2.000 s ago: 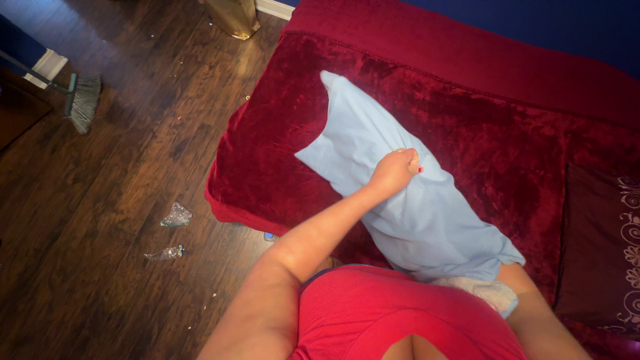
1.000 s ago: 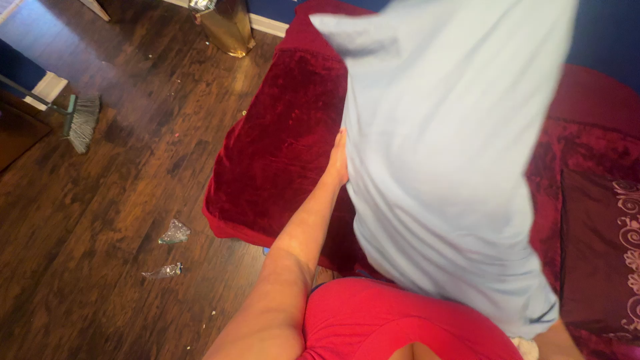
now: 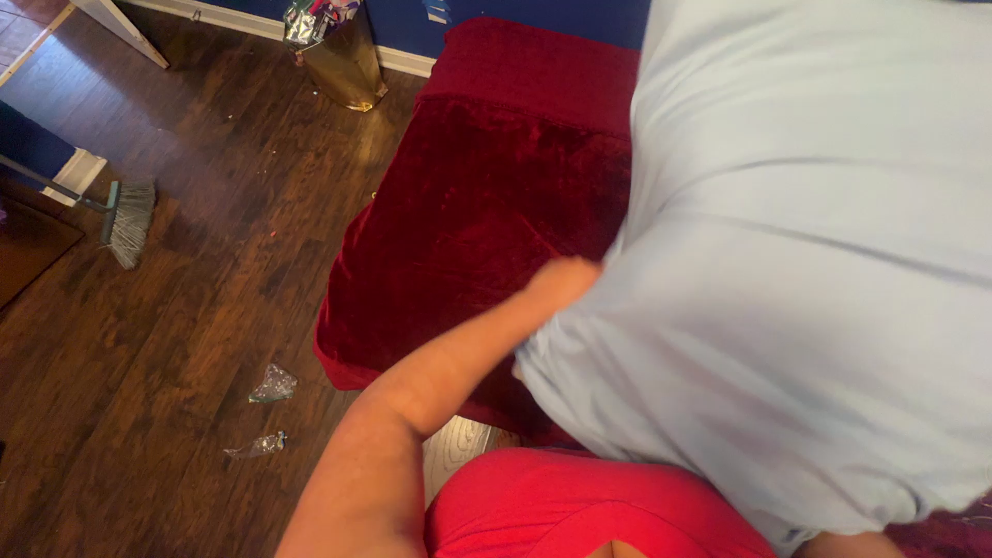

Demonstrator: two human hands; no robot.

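A light blue cloth, perhaps a pillowcase [image 3: 790, 256], is raised close to the camera and fills the right side of the view. My left hand [image 3: 573, 277] is at its left edge, blurred, with the fingers hidden against the fabric, so its grip cannot be told. Of my right arm only a bit of skin [image 3: 849, 545] shows under the cloth's lower edge; the right hand itself is hidden. Behind and below the cloth lies a dark red velvet cover [image 3: 480, 225] over a bed or couch.
A broom [image 3: 132, 221] rests at the left on the dark wood floor [image 3: 194, 310]. Two pieces of clear plastic [image 3: 274, 384] lie on the floor near my left arm. A gold bin [image 3: 345, 66] with wrappers in it stands by the blue wall.
The blue cloth lay flat on the red cover two seconds ago, my left hand on it. Now it is lifted and spread wide towards the camera, with my left hand at its edge.
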